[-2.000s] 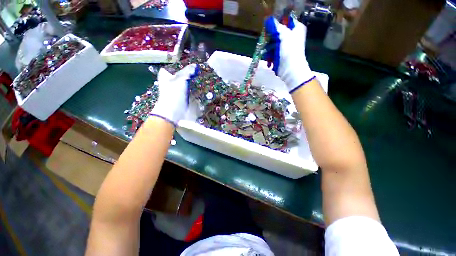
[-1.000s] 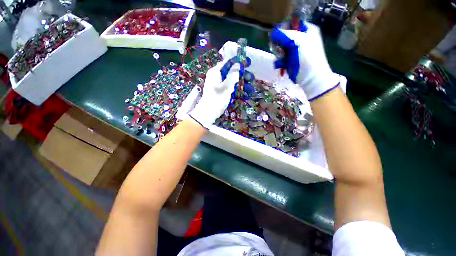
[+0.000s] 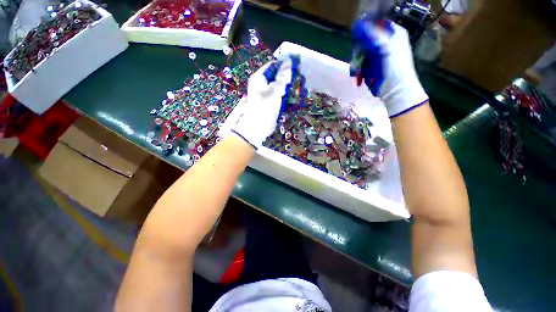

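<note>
A white foam box (image 3: 329, 185) stands in front of me with a heap of loose circuit boards (image 3: 323, 137). My left hand (image 3: 265, 100), in a white glove with blue fingertips, is over the box's left end, its fingers closed around a small green circuit board piece (image 3: 297, 73), mostly hidden by the glove. My right hand (image 3: 384, 64) is raised over the box's far right corner, blurred. Its fingers are curled around a tool with a red part (image 3: 359, 80), mostly hidden. A panel stack (image 3: 198, 106) with white discs and red wires lies on the bench against the box's left side.
A second foam box (image 3: 70, 67) of mixed boards stands far left. A shallow foam tray (image 3: 177, 35) with red contents is behind. Loose wired parts (image 3: 512, 143) lie at right on the green bench (image 3: 481, 213). Brown cartons (image 3: 91, 167) are below the bench edge.
My left hand has moved from the panel stack to over the box and closed on a board piece. The long green strip below my right hand no longer shows. The view has shifted slightly.
</note>
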